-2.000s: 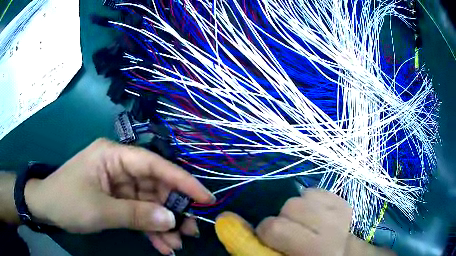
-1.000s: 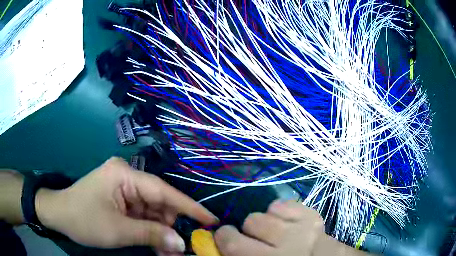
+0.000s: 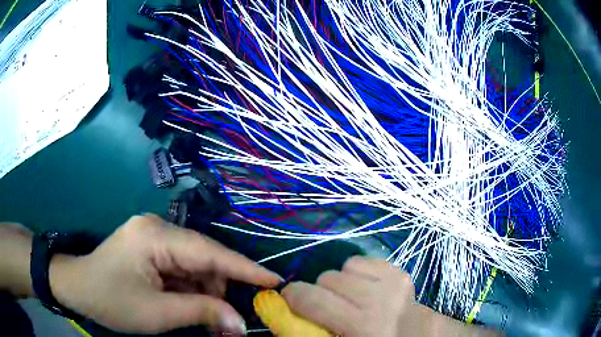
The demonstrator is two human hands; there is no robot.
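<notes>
My left hand [image 3: 145, 276], with a black wristband, is at the lower left. Its thumb and index finger are around a dark connector housing [image 3: 244, 296], which is mostly hidden and hard to make out. My right hand [image 3: 352, 296] is close against it at lower centre, fingers curled, with a yellow finger cot [image 3: 283, 317] on one finger. What its fingertips hold is hidden. A short white line shows below the cot. White wires [image 3: 375, 151] fan out over blue wires [image 3: 399, 108] above both hands.
A white drawing sheet [image 3: 53, 79] lies at the upper left. Black housings [image 3: 148, 85] with red, blue and white wires form a pile along the fan's left edge. One housing with a visible slotted face [image 3: 160, 168] lies nearer. Yellow tape [image 3: 484, 296] crosses the green bench at lower right.
The housing and white wire tip, plainly visible two seconds ago, are now mostly covered. My right hand has moved left against my left hand, and my left hand sits slightly lower.
</notes>
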